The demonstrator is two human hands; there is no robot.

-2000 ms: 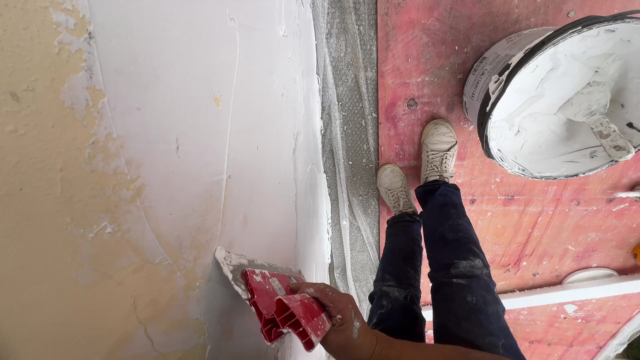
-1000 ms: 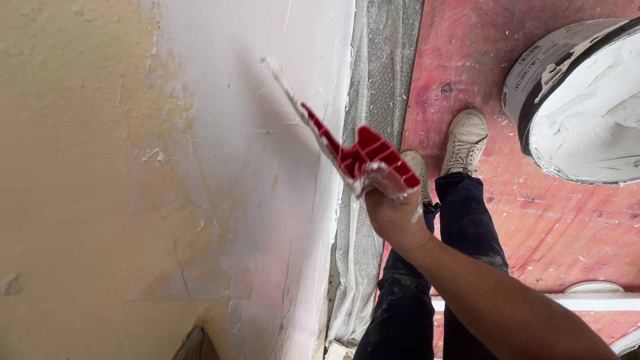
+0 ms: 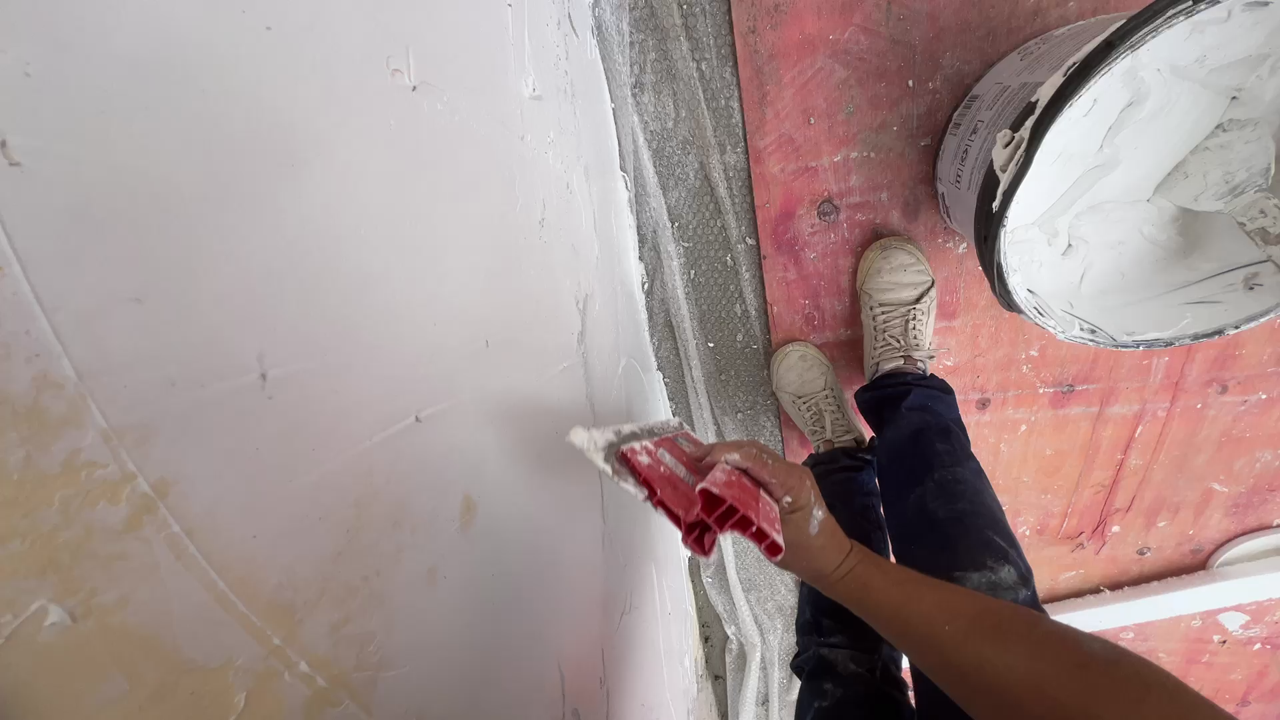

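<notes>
My right hand (image 3: 790,510) holds a wide filling blade (image 3: 640,450) by its red plastic handle (image 3: 700,495). White compound coats the blade's edge, which points left at the wall (image 3: 350,300); whether it touches there I cannot tell. White compound covers much of this wall, with bare yellowish patches at the lower left. White smears mark my fingers and the back of the hand. My left hand is out of view.
A large bucket (image 3: 990,160) of white compound (image 3: 1120,220) stands at the upper right on reddish boards (image 3: 1150,440). Bubble wrap (image 3: 700,200) runs along the wall's foot. My shoes (image 3: 895,300) are beside it. A white strip (image 3: 1170,600) lies at the lower right.
The blade, seen nearly edge-on with its tip up a second ago, has turned so that its edge points left at the wall. My right hand still grips it. The view has shifted.
</notes>
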